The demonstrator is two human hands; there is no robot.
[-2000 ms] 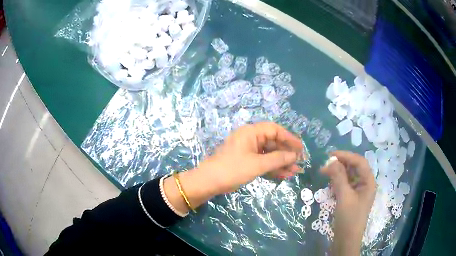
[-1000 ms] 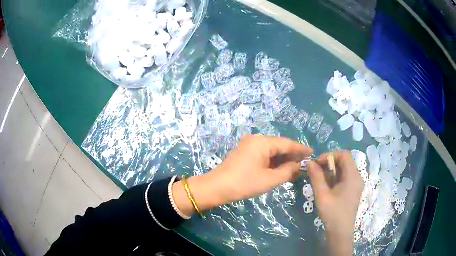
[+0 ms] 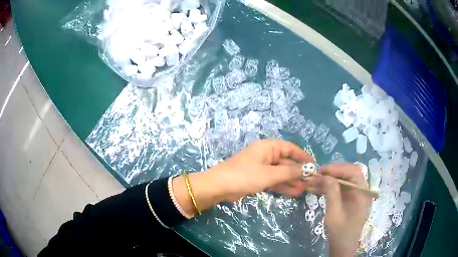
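My left hand [image 3: 261, 168] is in the middle, its thumb and fingers closed on a small white perforated insert [image 3: 308, 169] at the fingertips. My right hand [image 3: 344, 201] is close on its right, slightly blurred, fingertips at the same insert. It holds a thin pale yellow stick [image 3: 351, 186] that points out to the right. Whether a clear housing lies under the insert is hidden by the fingers. More perforated inserts [image 3: 310, 216] lie just below, between the hands. Clear housings [image 3: 271, 95] are spread above my left hand.
Milky caps [image 3: 376, 118] are piled at right beside a blue basket [image 3: 414, 90]. An open clear bag of white parts [image 3: 150, 37] is at upper left. A wrinkled plastic sheet [image 3: 145, 125] lies under the parts. A narrow dark object [image 3: 423, 228] is at lower right.
My hands have come together from apart. The white insert now shows at my left fingertips. The stick has turned from upright to pointing right. The whole view has shifted slightly.
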